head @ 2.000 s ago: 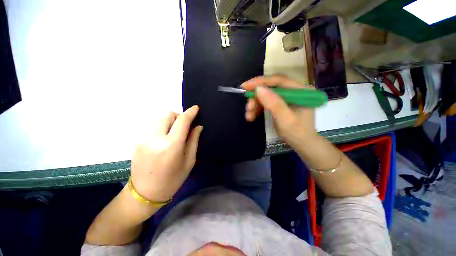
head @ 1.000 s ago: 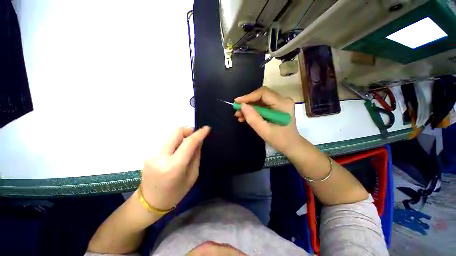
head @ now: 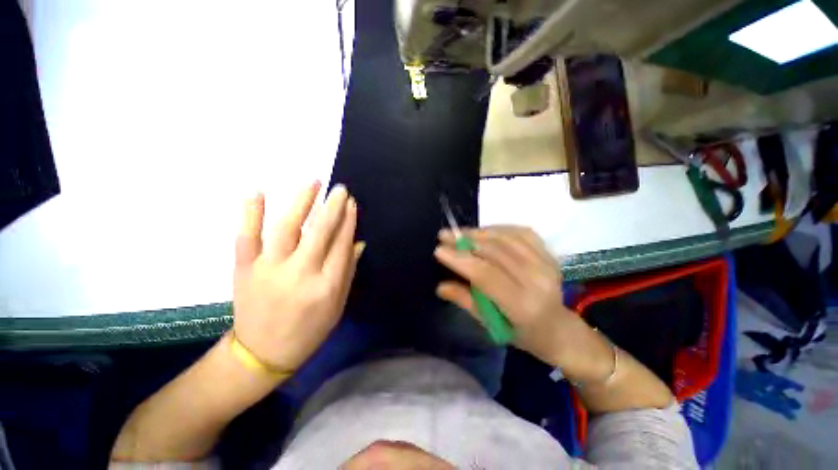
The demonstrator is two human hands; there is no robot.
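A dark cloth panel (head: 395,156) lies on the table under the machine head and runs down toward my lap. The small bright presser foot (head: 417,83) is over its upper part. My left hand (head: 299,266) is spread flat, palm down, at the panel's left edge, with its fingertips partly on the cloth. My right hand (head: 510,285) holds a green-handled awl (head: 492,315) with its thin metal shaft pointing up over the panel's right part. Whether the awl tip touches the cloth I cannot tell.
The machine head (head: 588,27) is at the top right. A phone (head: 600,128) lies on the machine bed, with scissors (head: 712,184) to its right. A red basket (head: 721,321) in a blue one stands at lower right. Dark cloth (head: 26,128) lies at the left table edge.
My left hand has opened from a pinch to spread fingers. My right hand has moved down and slightly right, and the awl has turned from pointing left to pointing up.
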